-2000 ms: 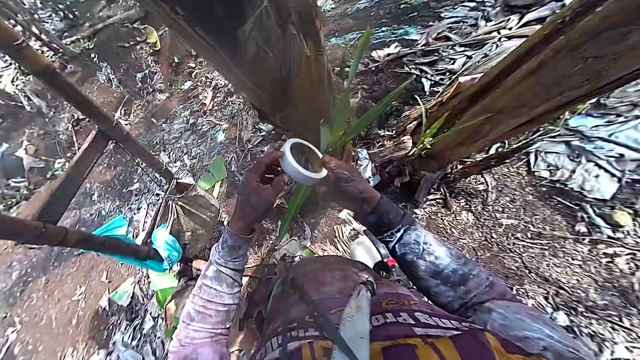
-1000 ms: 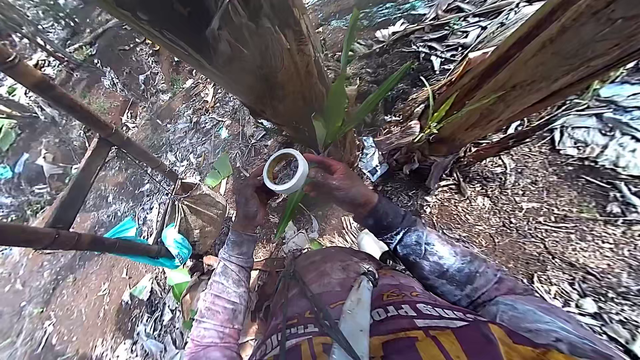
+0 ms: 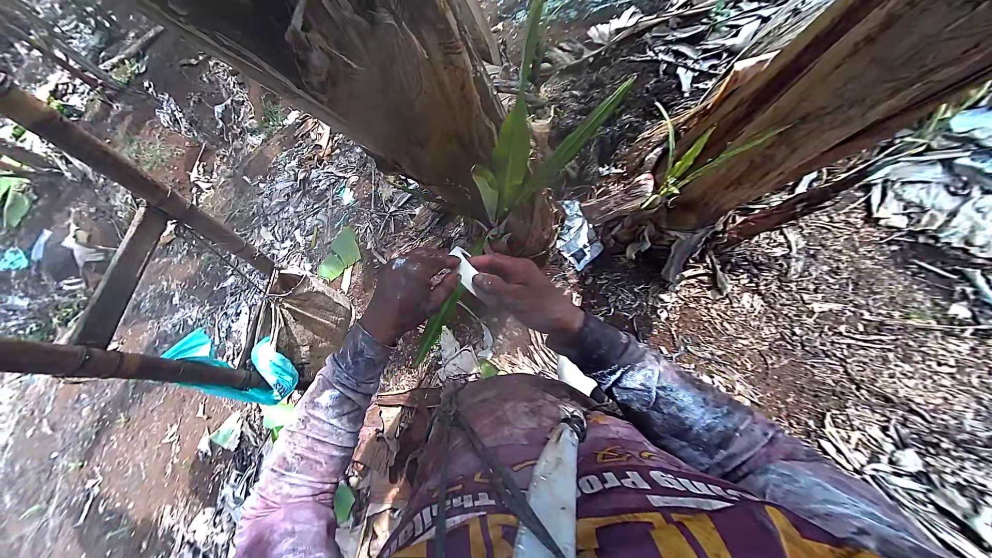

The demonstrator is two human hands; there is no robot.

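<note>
Between my two hands is a white ring-shaped item, perhaps a roll of tape [image 3: 466, 271], seen edge-on and partly covered by fingers. My left hand [image 3: 409, 293] grips its left side, and my right hand [image 3: 523, 291] holds its right side with fingers and thumb. Both hands are in front of my waist, just below the base of a thick plant trunk [image 3: 403, 101] with green shoots [image 3: 511, 159]. A white strip [image 3: 554, 488] hangs from a dark cord over my maroon shirt.
A ladder-like frame of poles [image 3: 139, 174] stands at left, with a blue plastic strip [image 3: 271, 368] around one pole and a brown sack [image 3: 310, 318] beside it. A second trunk [image 3: 814, 116] leans at right. Dry leaf litter [image 3: 814, 333] and a silvery wrapper [image 3: 577, 235] lie on the ground.
The white ring has turned from showing its round opening to edge-on between my hands. My hands have stayed close together in front of the trunk.
</note>
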